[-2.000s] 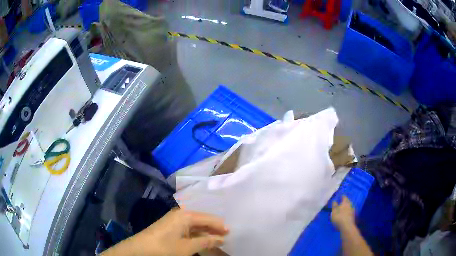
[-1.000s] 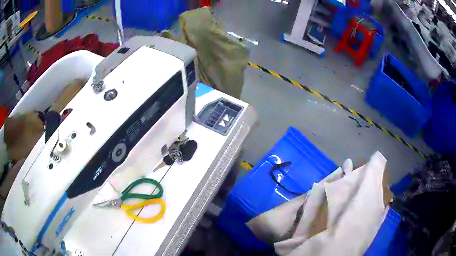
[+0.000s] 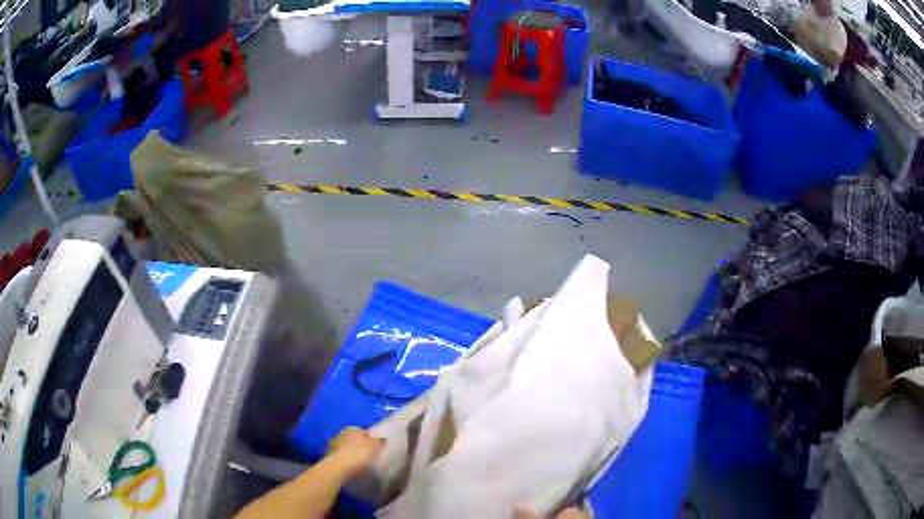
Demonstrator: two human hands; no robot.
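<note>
A pile of garment panels [image 3: 527, 405], white to pale grey with brown showing at the edges, lies over a bright blue plastic crate or cover [image 3: 446, 329] in front of me. My left hand [image 3: 357, 453] is at the left edge of the pile, its fingers curled at the fabric; whether it grips the cloth I cannot tell. My right hand [image 3: 552, 513] shows only as fingertips at the bottom edge, against the lower part of the panels; its grip is hidden.
The white sewing machine [image 3: 81, 335] stands at left, with green-and-yellow-handled scissors [image 3: 137, 474] on its bed. An olive cloth-covered item [image 3: 213, 213] is behind it. Dark plaid fabric [image 3: 790, 274] lies at right. Blue crates [image 3: 659, 142] and a red stool [image 3: 531, 63] stand beyond the striped floor line.
The view has swung from the machine toward the fabric pile. Both hands, out of view one second ago, are now at the panels.
</note>
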